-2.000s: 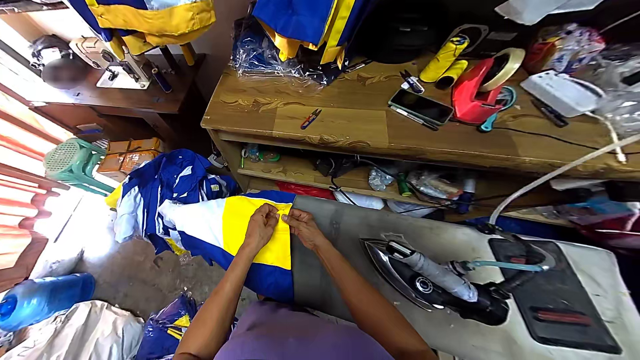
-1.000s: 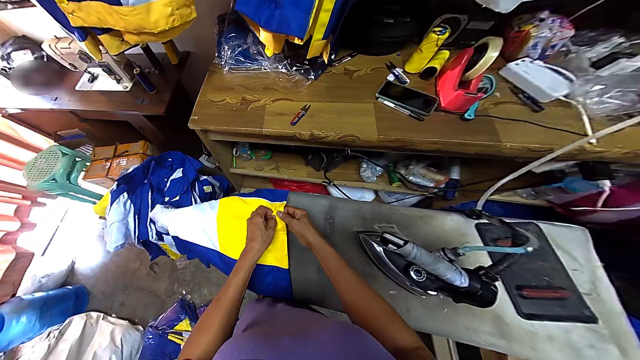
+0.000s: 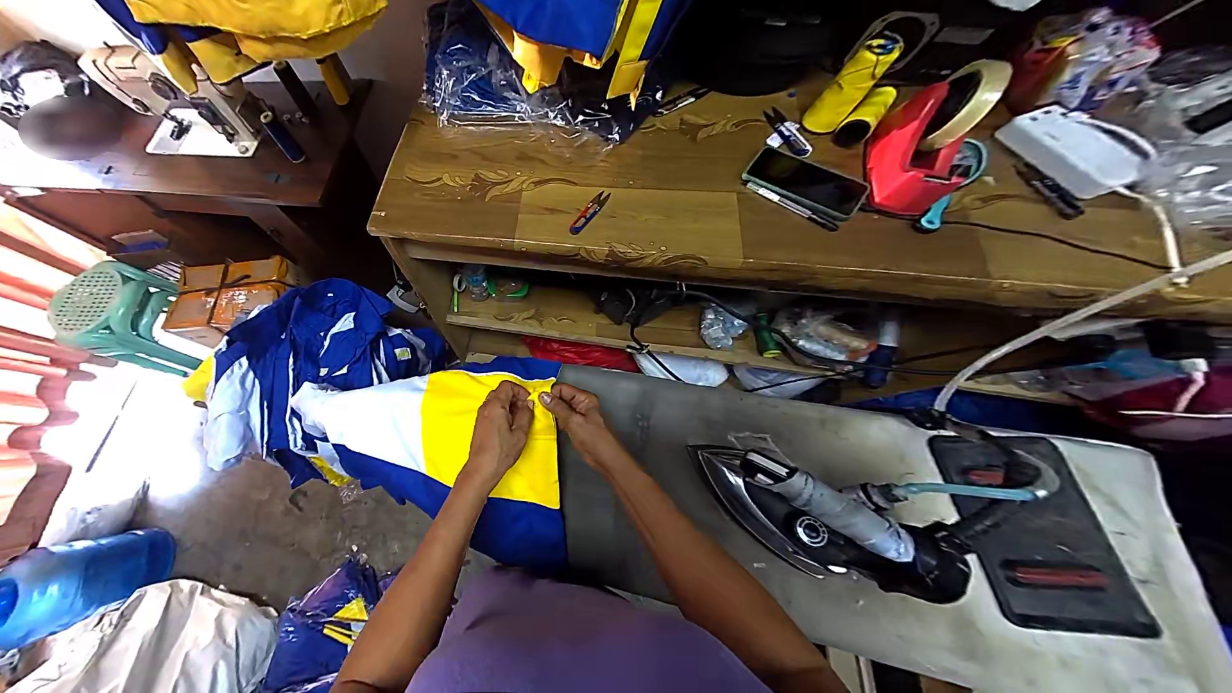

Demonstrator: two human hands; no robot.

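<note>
A blue, yellow and white garment (image 3: 375, 423) lies over the left end of the grey-covered ironing board (image 3: 635, 404). My left hand (image 3: 500, 428) pinches the yellow panel near its upper edge. Close beside it, my right hand (image 3: 577, 414) pinches the same panel at its right edge, with the fingertips of both hands nearly together. A steam iron (image 3: 828, 525) with a wrapped handle rests on the board, well to the right of my hands. What lies between my fingertips is too small to tell.
Beyond the board, a wooden table (image 3: 462, 192) bears thread snips (image 3: 589, 212), a phone (image 3: 807, 181) and a red tape dispenser (image 3: 914, 154). More blue and white garments (image 3: 308, 337) are piled at the left. A white hose (image 3: 1068, 322) runs to the iron.
Both hands stay at the yellow panel, with little plain change in their grip. The iron keeps its place on the board.
</note>
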